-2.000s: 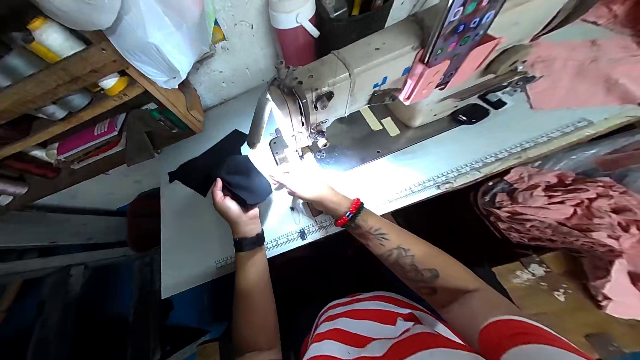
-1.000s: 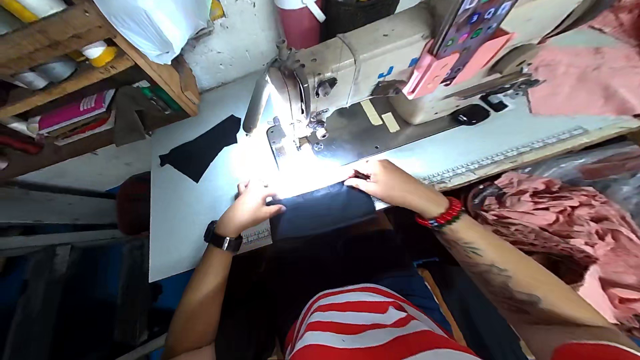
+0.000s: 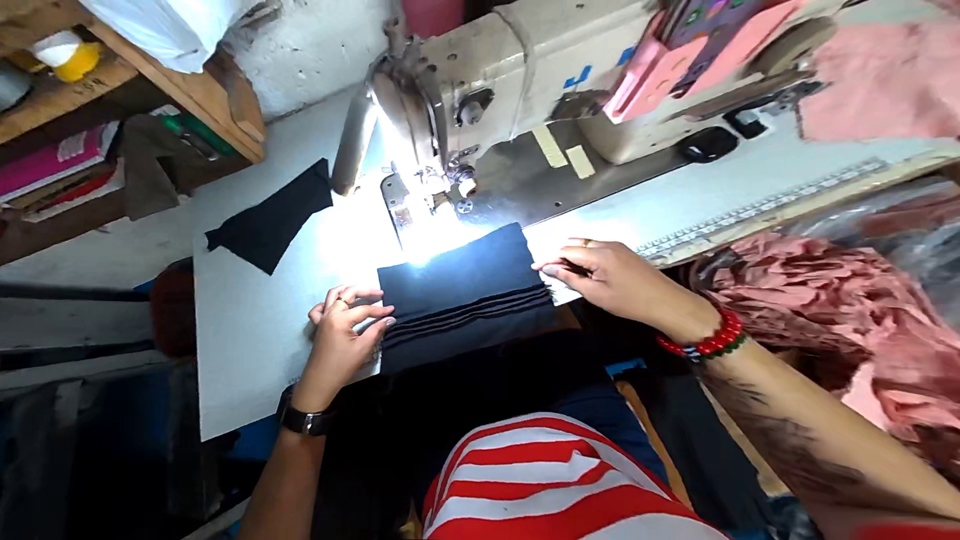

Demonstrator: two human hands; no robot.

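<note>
A dark fabric piece (image 3: 465, 289) with several parallel folds or pleats across it lies at the front edge of the white table, its lower part over the edge. My left hand (image 3: 349, 330) touches its left side with thumb and fingertips. At its right edge, my right hand (image 3: 600, 277) pinches something small and dark by the cloth. Just beyond the fabric is the needle area of a sewing machine (image 3: 480, 90), lit by a bright lamp; glare hides the presser foot. A second black fabric piece (image 3: 277, 217) lies flat at the left on the table.
A measuring tape (image 3: 772, 199) runs along the table's front edge. Pink fabric (image 3: 810, 307) is heaped at the right, and more pink cloth (image 3: 885, 82) lies on the table. A phone in a pink holder (image 3: 652, 75) is on the machine. Wooden shelves (image 3: 172, 82) stand at the left.
Two seconds ago the dark cloth was bunched in my left hand over the other black piece. Now it lies spread at the table's front edge, and its folds show. My right hand has moved right.
</note>
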